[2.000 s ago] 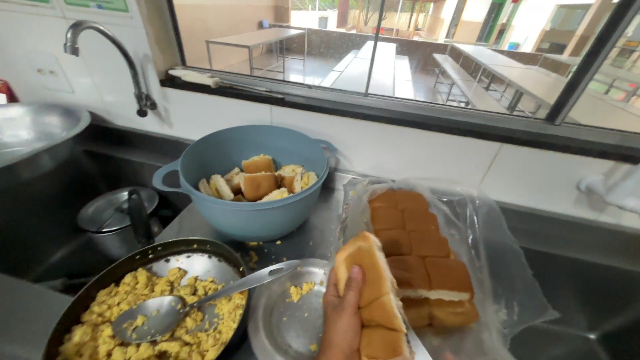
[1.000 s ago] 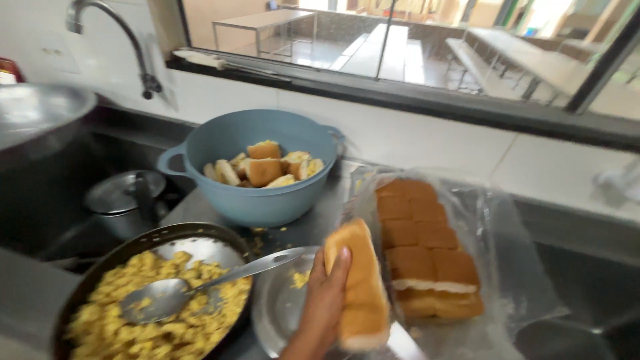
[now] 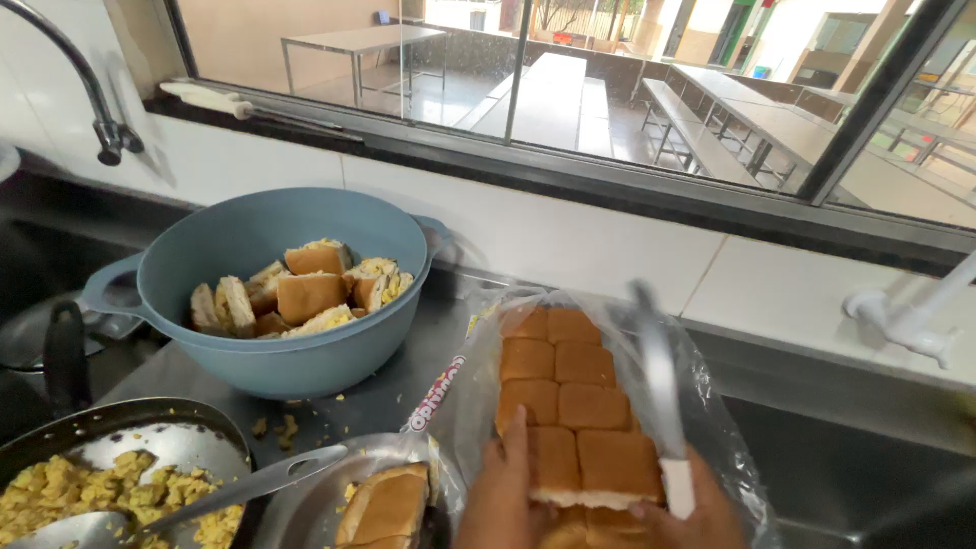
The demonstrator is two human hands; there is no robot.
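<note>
On an open clear plastic bag (image 3: 705,389) lies a block of joined bread rolls (image 3: 583,408), golden on top, with more rolls under its near end. My left hand (image 3: 507,484) rests against the left side of the block, fingers on the near rolls. My right hand (image 3: 705,503) is at the right side, shut on a table knife by its white handle (image 3: 677,488); the blurred blade points up and away. Left of the bag, a split piece of bread (image 3: 389,507) sits in a round metal dish (image 3: 305,496).
A blue bowl (image 3: 282,358) holds several filled roll pieces. A pan (image 3: 229,423) of scrambled egg with a metal spoon (image 3: 252,484) stands front left. Crumbs lie on the counter. A white-handled tool (image 3: 206,99) rests on the window ledge. Dark sinks flank the counter; taps hang at both sides.
The bread piece held in my left hand earlier is gone from it; a similar piece now lies in the metal dish. My left hand has moved right onto the rolls. The knife now points up.
</note>
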